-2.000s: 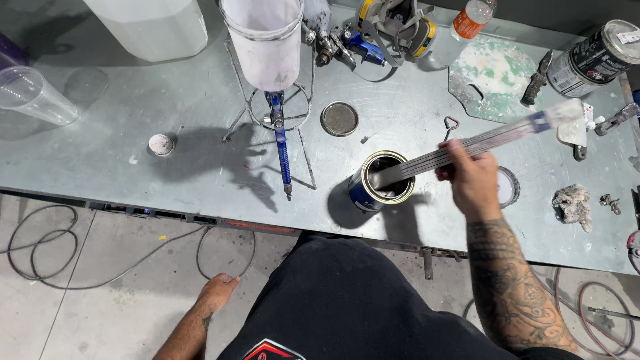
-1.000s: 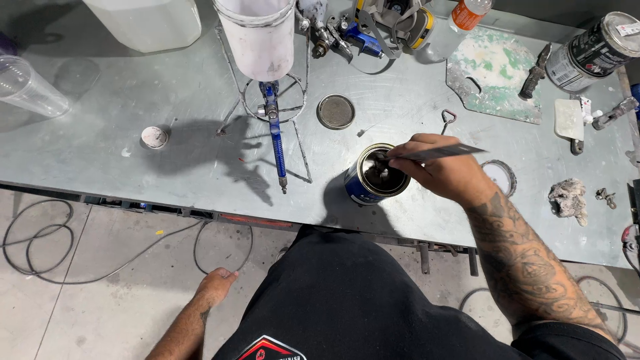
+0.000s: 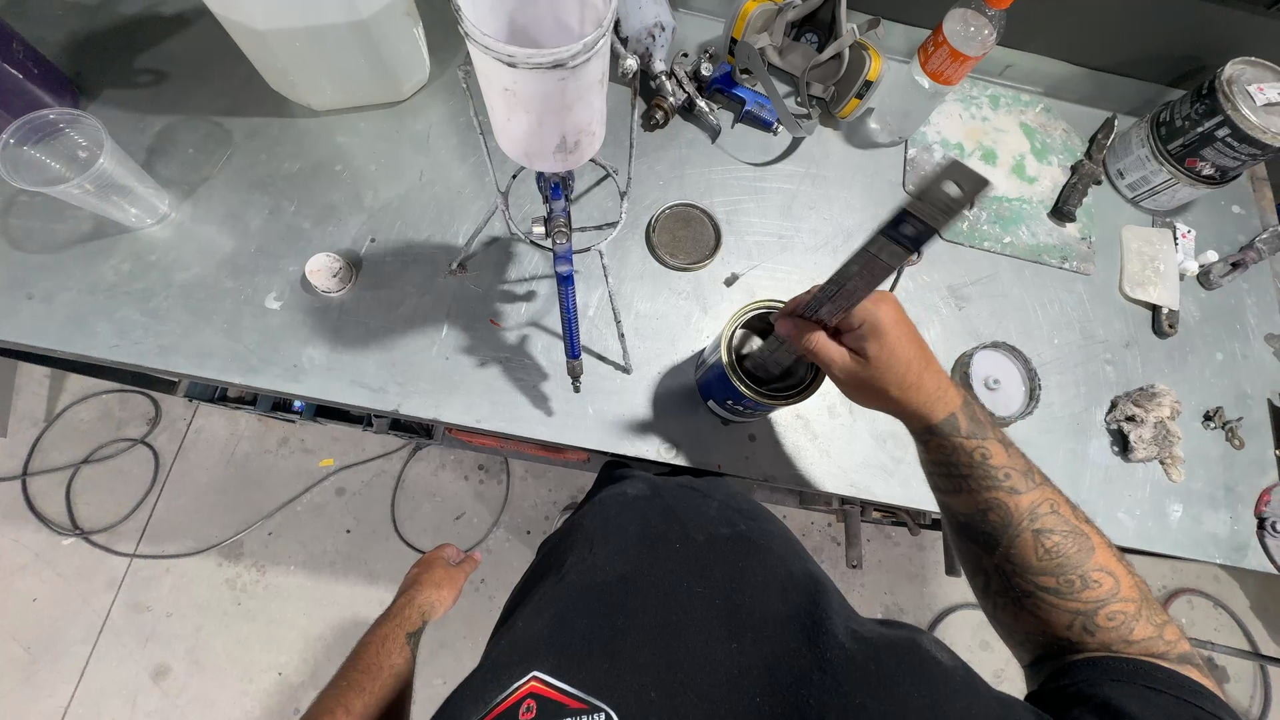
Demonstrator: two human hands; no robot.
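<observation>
My right hand (image 3: 865, 350) is closed round a flat metal mixing ruler (image 3: 880, 245), whose lower end dips into an open blue paint can (image 3: 722, 380) near the bench's front edge. The ruler slants up to the right. Dark contents show inside the can's rim. My left hand (image 3: 440, 580) hangs below the bench edge over the floor; whether its fingers hold anything cannot be told. A round metal lid (image 3: 684, 236) lies behind the can. Left of it, a blue-handled spray gun (image 3: 567, 290) with a white cup (image 3: 540, 90) rests in a wire stand (image 3: 622, 190).
A clear plastic cup (image 3: 85, 170) and a small white cap (image 3: 329, 273) are at left. Behind stand a respirator (image 3: 805, 60) and an orange-labelled bottle (image 3: 945, 60). Rightward lie a scraper (image 3: 1150, 270), a ring-shaped lid (image 3: 998, 383) and a crumpled rag (image 3: 1145, 425). A hose (image 3: 250, 520) loops over the floor.
The ruler has changed its tilt in my right hand, from low and rightward to steeper, with its lower end in the can. My left hand has stayed low beside the bench.
</observation>
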